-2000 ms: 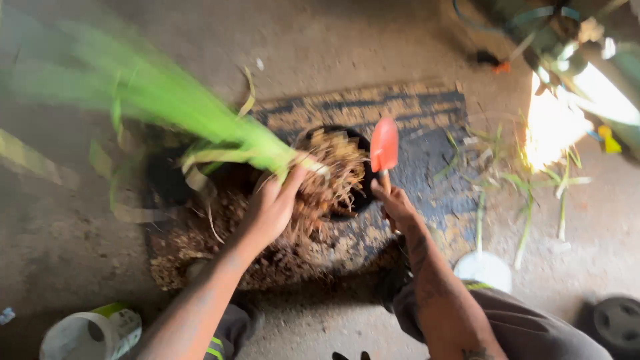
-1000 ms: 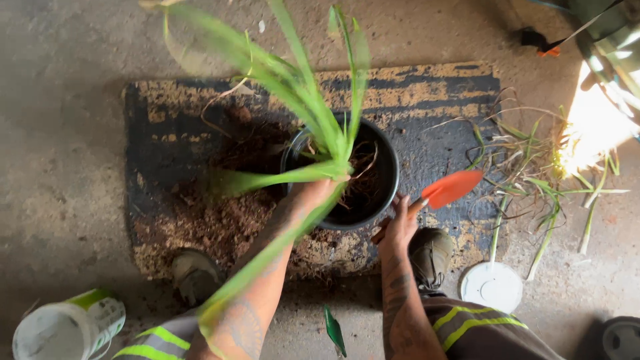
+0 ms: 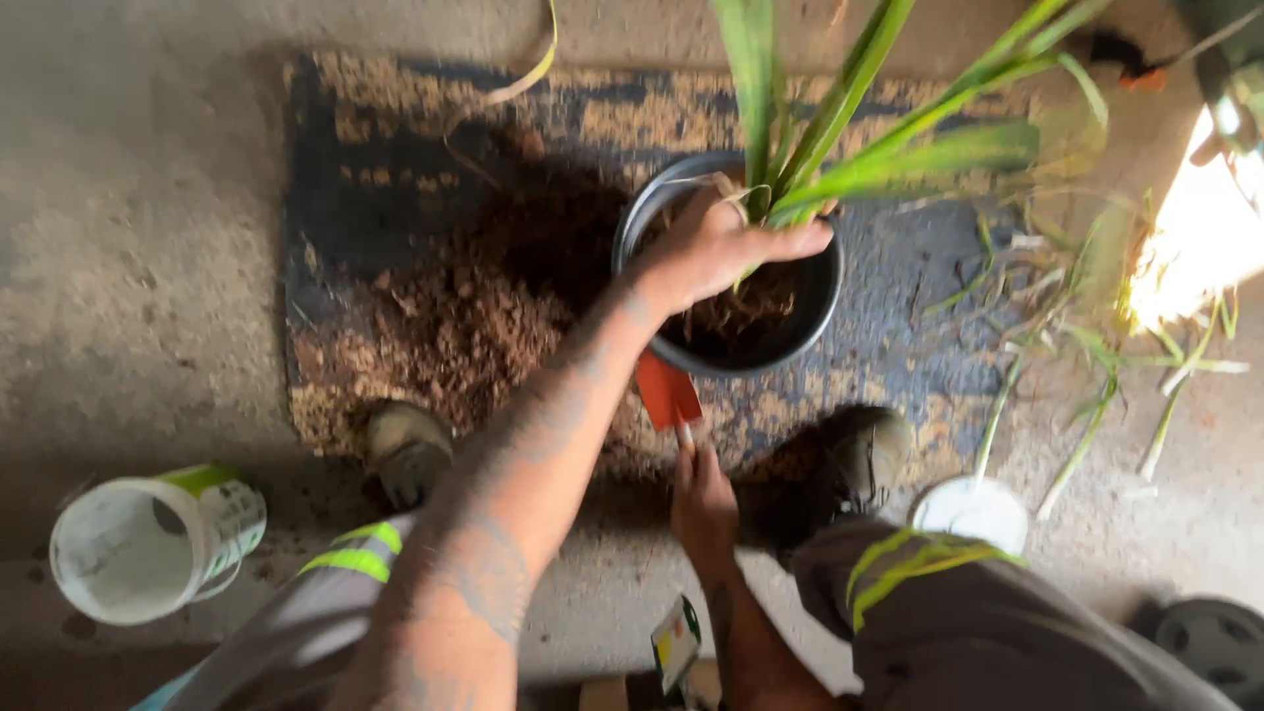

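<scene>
My left hand grips the base of a long-leaved green plant, whose roots sit inside a round black plastic pot. Below the pot, my right hand holds a hand trowel with an orange-red blade; the blade's tip reaches the pot's lower rim. Loose brown potting soil is heaped on the board left of the pot. My left hand and the leaves hide part of the pot's inside.
A worn board lies under the pot. Cut leaves are scattered at right, near a white lid. A white plastic bucket lies at lower left. My boots touch the board's near edge. A small printed packet is at bottom centre.
The plant's roots, held over the pot two seconds ago, are now inside it. My right hand has brought the trowel from the pot's right side to below its near rim.
</scene>
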